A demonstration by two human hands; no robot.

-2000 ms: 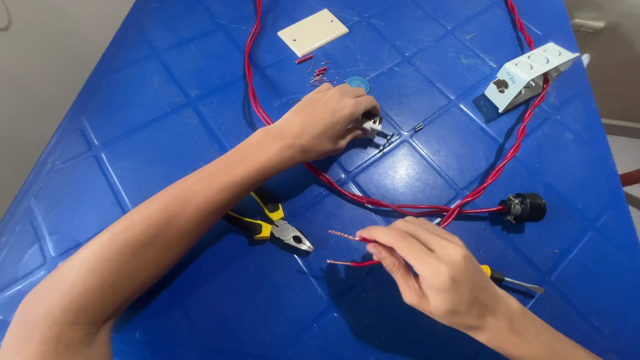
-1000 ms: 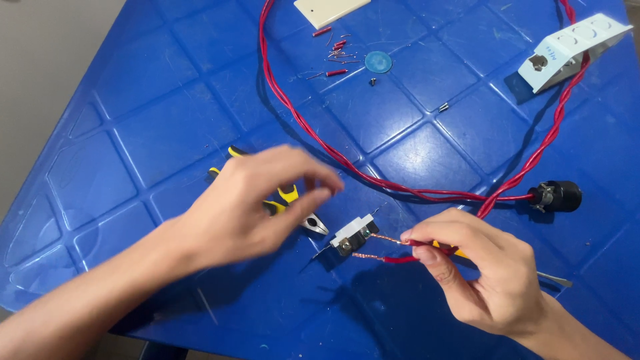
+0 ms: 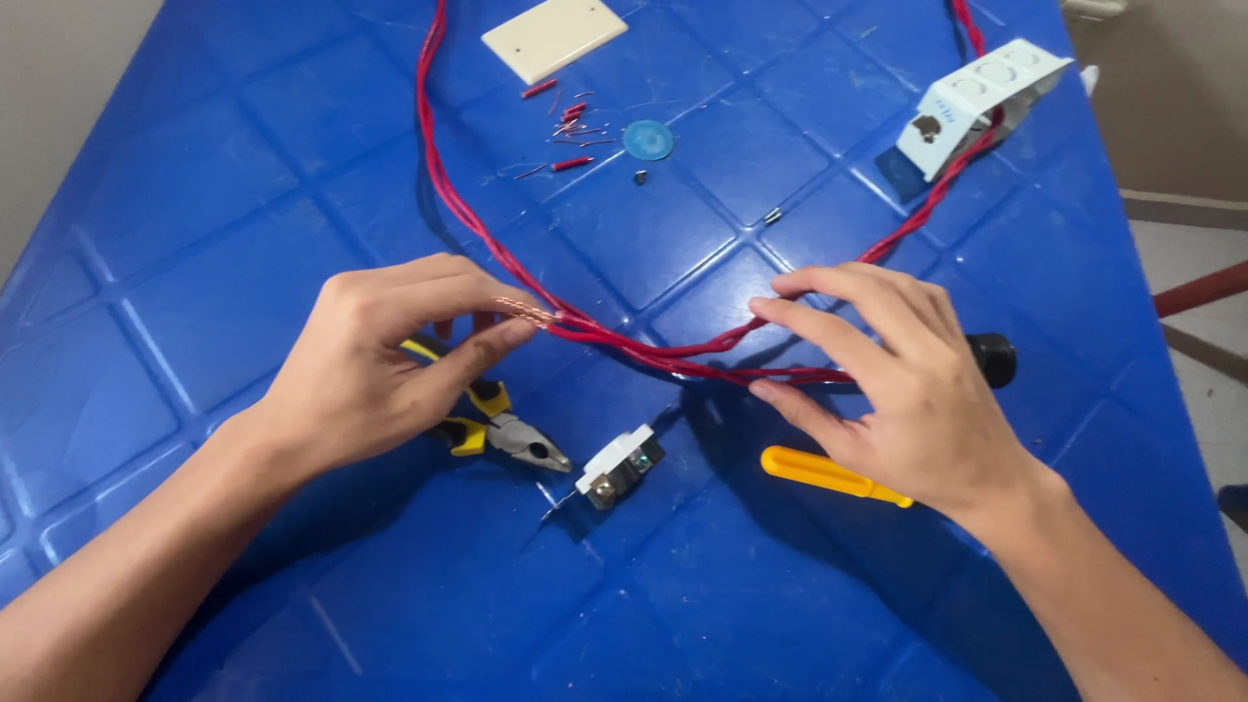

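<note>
Between its thumb and fingers my left hand (image 3: 400, 356) pinches the stripped copper ends (image 3: 525, 310) of a twisted red electrical wire (image 3: 673, 359). My right hand (image 3: 877, 375) has its fingers spread at the wire further right; whether it grips the wire cannot be told. A white and black electrical receptacle or switch (image 3: 622, 470) with screw terminals lies on the blue table below the wire. Combination pliers (image 3: 522, 439) with yellow and black handles lie left of it, partly under my left hand. A yellow screwdriver handle (image 3: 829, 476) lies beside my right hand, which hides part of the tool.
A cream wall plate (image 3: 556, 37), red wire scraps (image 3: 573, 115), a translucent disc (image 3: 648, 140) and small metal pieces (image 3: 773, 215) lie further back. At the right, the wire passes through a white electrical box (image 3: 985, 93). A black plug (image 3: 993, 359) sits behind my right hand.
My left hand has moved from near the wall plate, past the receptacle or switch, to the bare wire ends, which my right hand held near before. That device now lies apart from the wire.
</note>
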